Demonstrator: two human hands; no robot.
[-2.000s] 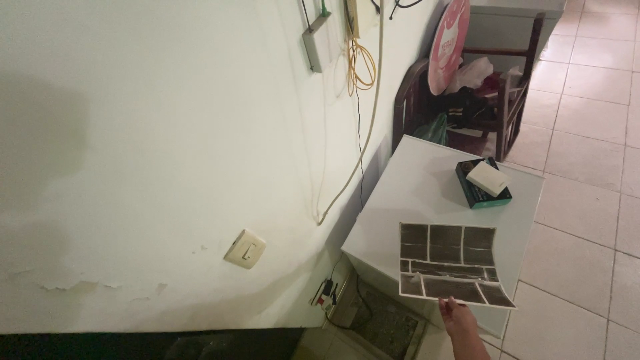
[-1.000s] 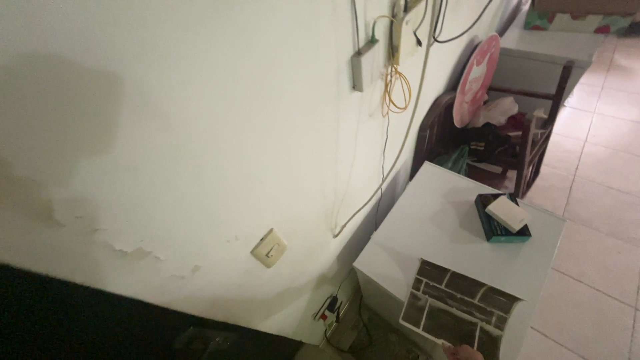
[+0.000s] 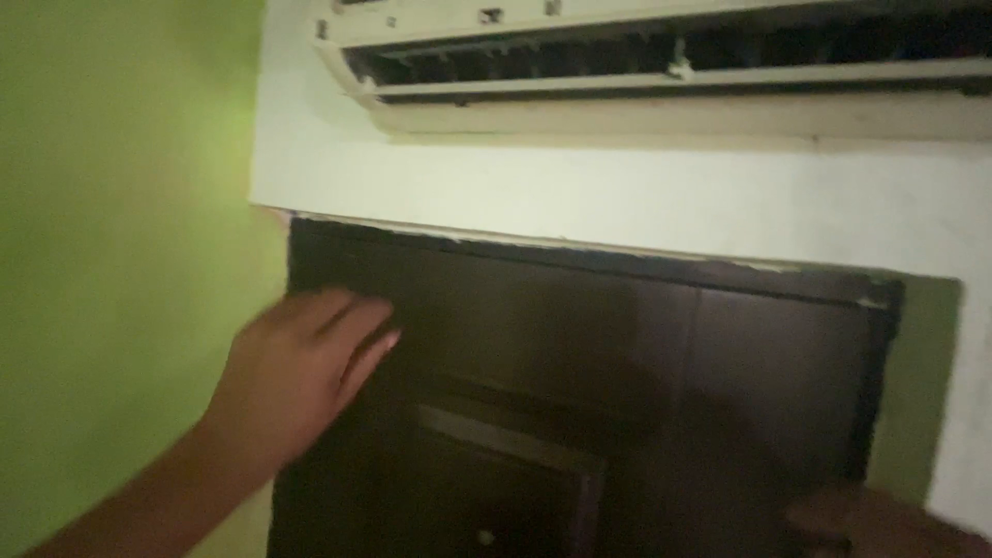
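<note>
My left hand is raised in front of the dark door, fingers bent and blurred, with nothing seen in it. At the lower right edge, my right hand shows only in part and very blurred; whether it holds anything cannot be told. Above both hands, a white wall-mounted air conditioner spans the top of the view. Its front is uncovered, showing a long dark air outlet with slats inside.
A green wall stands close on the left. White wall runs between the air conditioner and the door frame. A raised panel moulding crosses the lower part of the door.
The view has swung from the white cabinet and light switch to the air conditioner and door. The mesh filter panel that a hand held earlier is out of sight. Both hands now show.
</note>
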